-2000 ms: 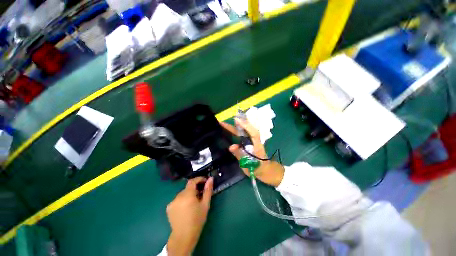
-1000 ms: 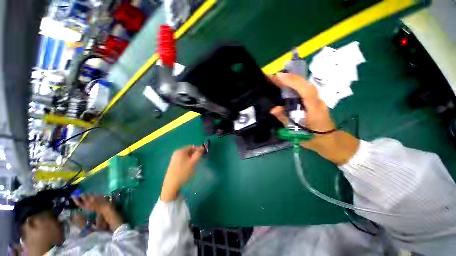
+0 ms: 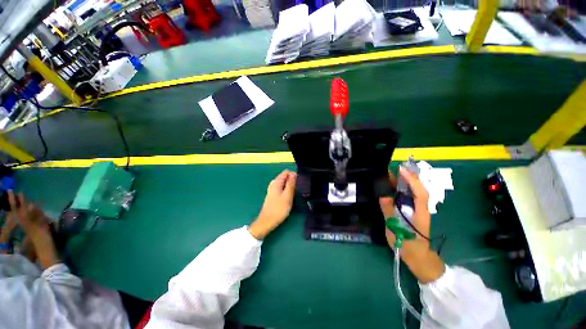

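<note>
The black clamp fixture [image 3: 344, 160] stands on the green bench with its plate upright. Its toggle clamp has a red handle [image 3: 338, 97] pointing up, and its rod presses on a white pad [image 3: 342, 193]. The base plate [image 3: 340, 237] shows pale lettering at its near edge. My right hand [image 3: 411, 212] is at the fixture's right side and holds the dispensing syringe [image 3: 406, 186], with a green adapter [image 3: 399, 228] and clear hose at its rear. My left hand [image 3: 280, 200] is at the fixture's left side with its fingertips against it; whether it holds anything is hidden.
White wipes [image 3: 438, 183] lie right of the syringe. The dispenser controller [image 3: 546, 238] stands at the right. Behind the yellow strip, a black block on white paper [image 3: 262, 100] and a small dark part [image 3: 466, 126] lie on the belt. A co-worker's hands and a green device [image 3: 103, 189] are at left.
The view has swung level, bringing the fixture upright. My left hand, earlier away from the fixture with a small dark part between its fingers, is now at the fixture's left side. My right hand still holds the syringe.
</note>
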